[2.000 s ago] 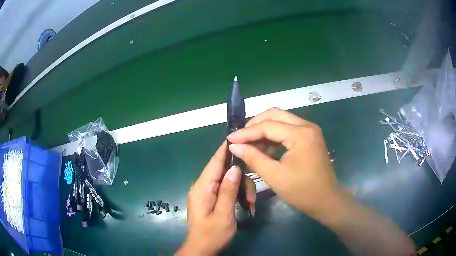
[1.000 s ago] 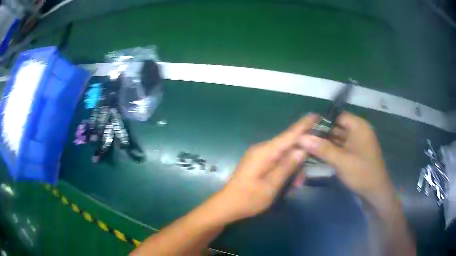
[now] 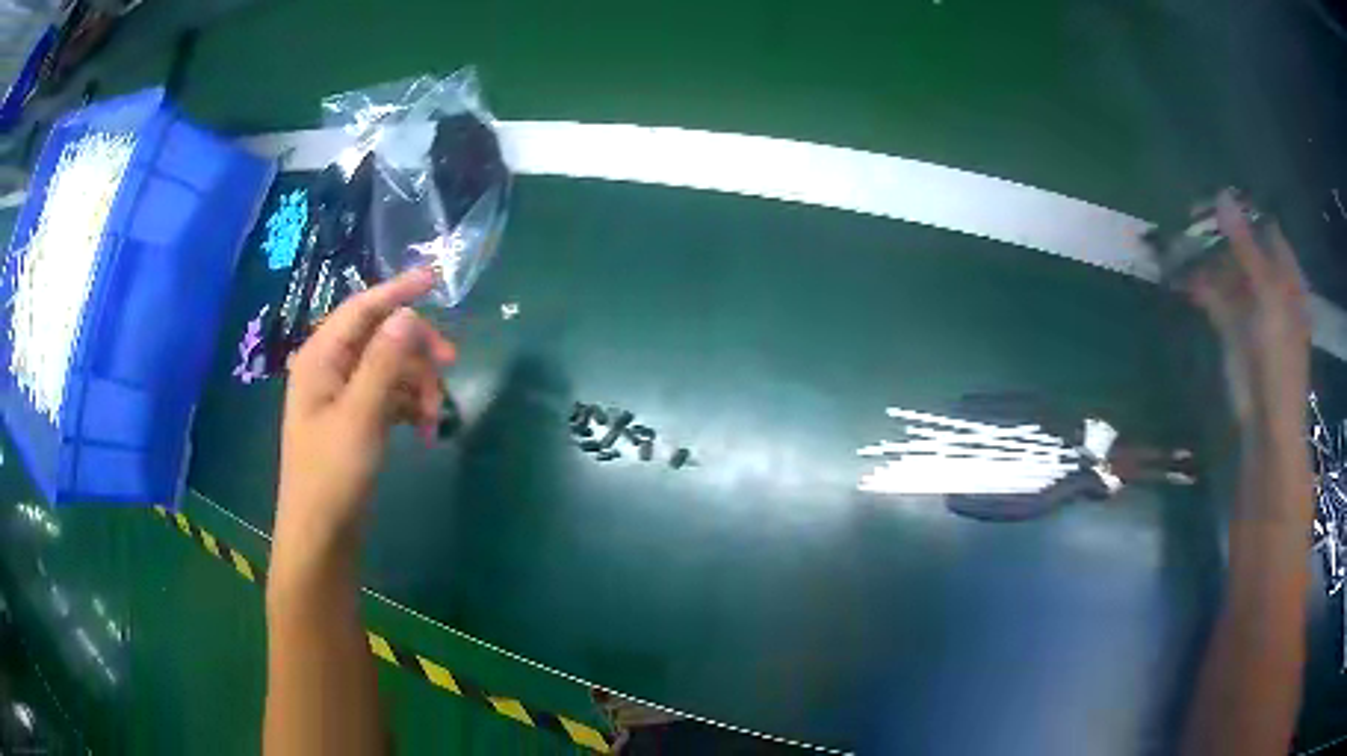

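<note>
My left hand (image 3: 347, 392) is over the group of part-built black units (image 3: 303, 288) beside the blue bin, thumb and index finger apart, with nothing seen between them. A dark end of one unit (image 3: 448, 418) shows just right of its fingers. My right hand (image 3: 1248, 281) is blurred at the far right, above the white strip, with its fingers around a dark piece that looks like the black housing (image 3: 1200, 244); the details are smeared.
White sticks (image 3: 975, 455) lie across dark-handled pliers (image 3: 1005, 508). Small black parts (image 3: 609, 430) lie centre-left. The blue bin (image 3: 141, 325), clear bag (image 3: 443, 192), turquoise parts (image 3: 285, 229) and purple parts (image 3: 253, 347) are left. Silvery pieces (image 3: 1328, 502) lie at the right edge.
My hands were together around the black housing. They have parted: the left moved far left to the units, the right moved right with the dark piece. The sticks and pliers are uncovered.
</note>
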